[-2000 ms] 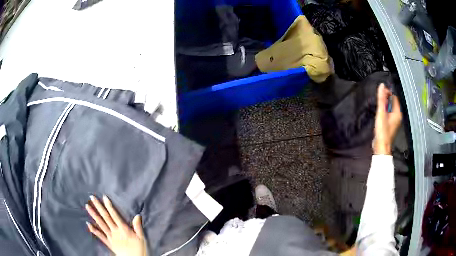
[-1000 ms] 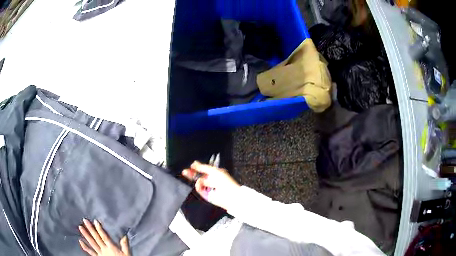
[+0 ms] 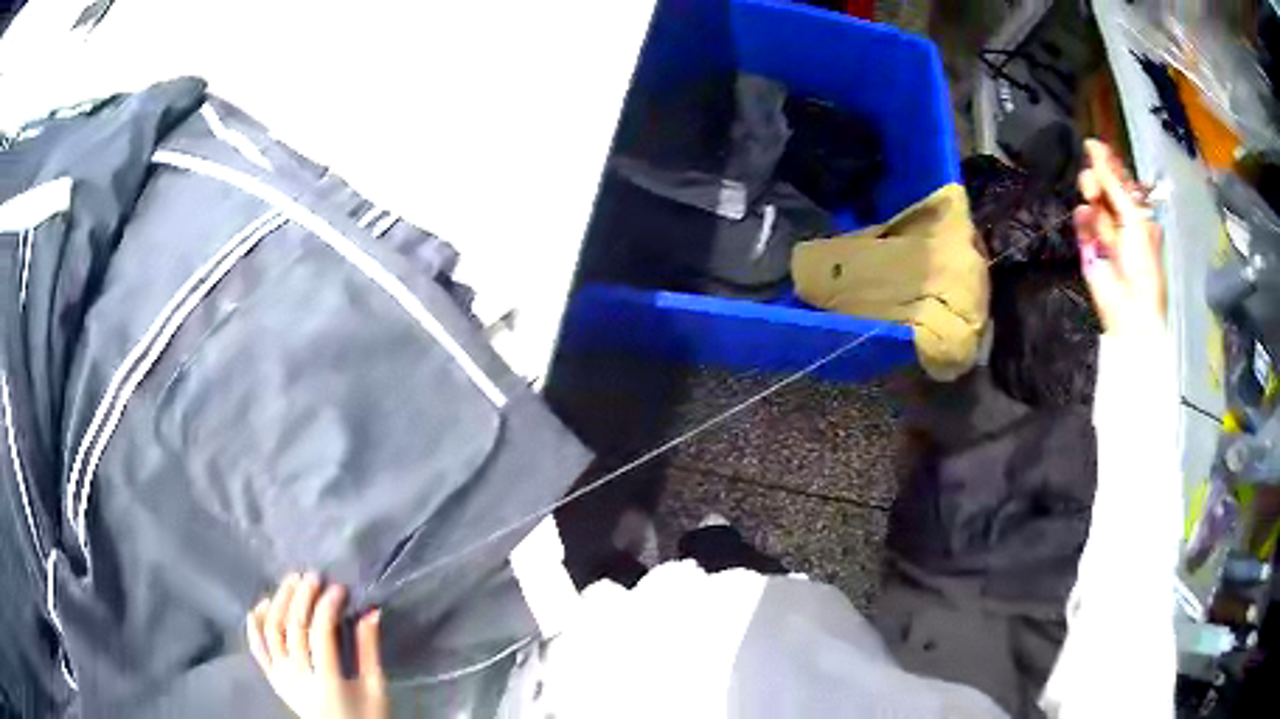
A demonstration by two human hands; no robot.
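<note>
The dark grey jacket (image 3: 323,407) lies spread on the white table (image 3: 463,127), with white lines along its seams. My left hand (image 3: 320,649) rests on the cloth near its front edge, with thumb and fingers close around a bit of it. My right hand (image 3: 1120,246) is raised far to the right, fingertips together; a small pink thing shows in its palm. A fine thread (image 3: 702,424) runs taut from the cloth beside my left hand up toward my right hand. The needle is too small to make out. A white tag (image 3: 542,569) hangs at the jacket's near edge.
A blue bin (image 3: 786,320) beside the table holds dark pieces, with a tan garment (image 3: 898,274) over its rim. Dark clothes (image 3: 983,520) lie right of the speckled floor (image 3: 772,464). A grey shelf edge (image 3: 1193,351) stands close to my right arm.
My right hand has moved from near the jacket's edge out to the far right, and the thread now shows stretched taut. My left hand has curled its fingers at the cloth. The view has shifted.
</note>
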